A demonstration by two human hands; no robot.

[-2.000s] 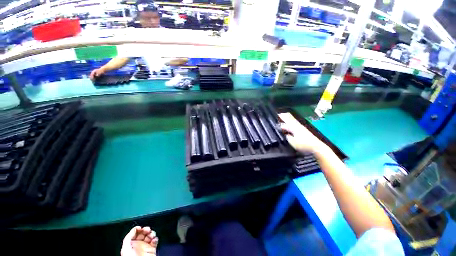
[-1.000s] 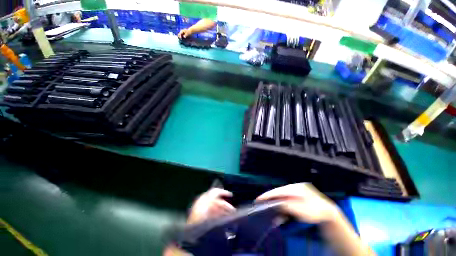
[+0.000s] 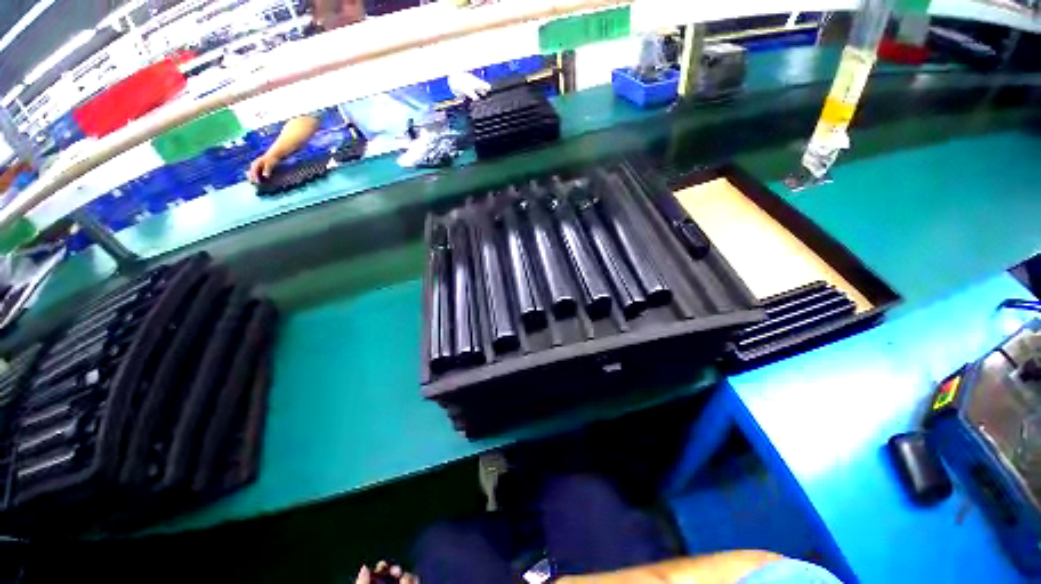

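Observation:
The slotted black tray point(image 3: 594, 356) tops a stack in front of me and holds a row of glossy black folded tripods point(image 3: 523, 268). Its right-hand grooves show bare. A short black piece point(image 3: 692, 236) lies at its right side. Fingertips of my left hand point(image 3: 386, 574) show at the bottom edge. The rest of that hand is cut off, and what it holds is unclear. My right forearm crosses the bottom edge, but my right hand is out of the picture.
Stacked trays of black parts point(image 3: 148, 388) stand left. At right are a tan-bottomed box point(image 3: 748, 237) with black slotted strips, a blue table point(image 3: 839, 405), a black mouse-shaped object point(image 3: 919, 468) and a machine. A person's hand point(image 3: 265, 168) shows across the bench.
The view has swung right and back up from the lap. My hands, which were around a blurred dark part above my lap, have dropped to the bottom edge. The tan box bottom is now more exposed.

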